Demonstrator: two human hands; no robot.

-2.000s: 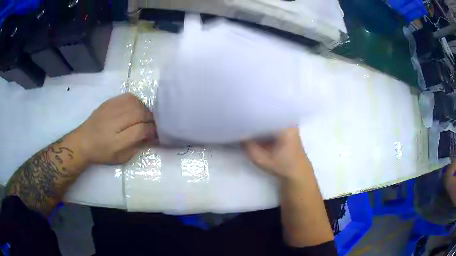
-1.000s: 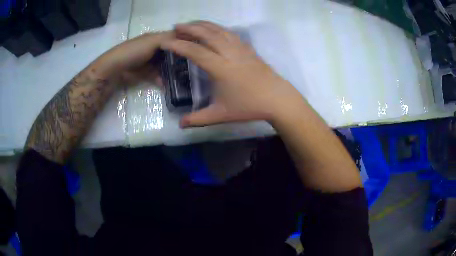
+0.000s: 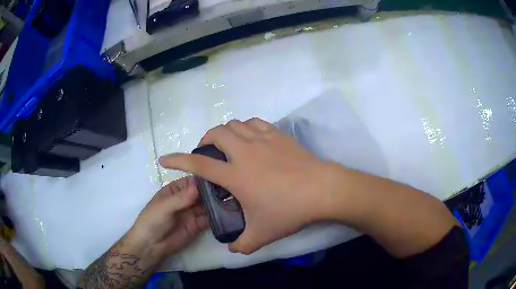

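Note:
A black plastic unit is held near the front of the bench, its narrow end facing me. My right hand spans it from above and the right side, thumb at its near end. My left hand touches its left side with bent fingers. A thin translucent bag extends behind the unit, partly hidden by my right hand; I cannot tell whether the unit is inside it.
Several black housings stand at the left of the white-covered bench, with a blue bin behind them. A raised shelf runs along the back with a black item. A person's arm shows at bottom left.
The white bag has come down from the raised, blurred position. The black unit has tilted and shows nearer the front. My left hand has moved from behind to its left side. The view has shifted.

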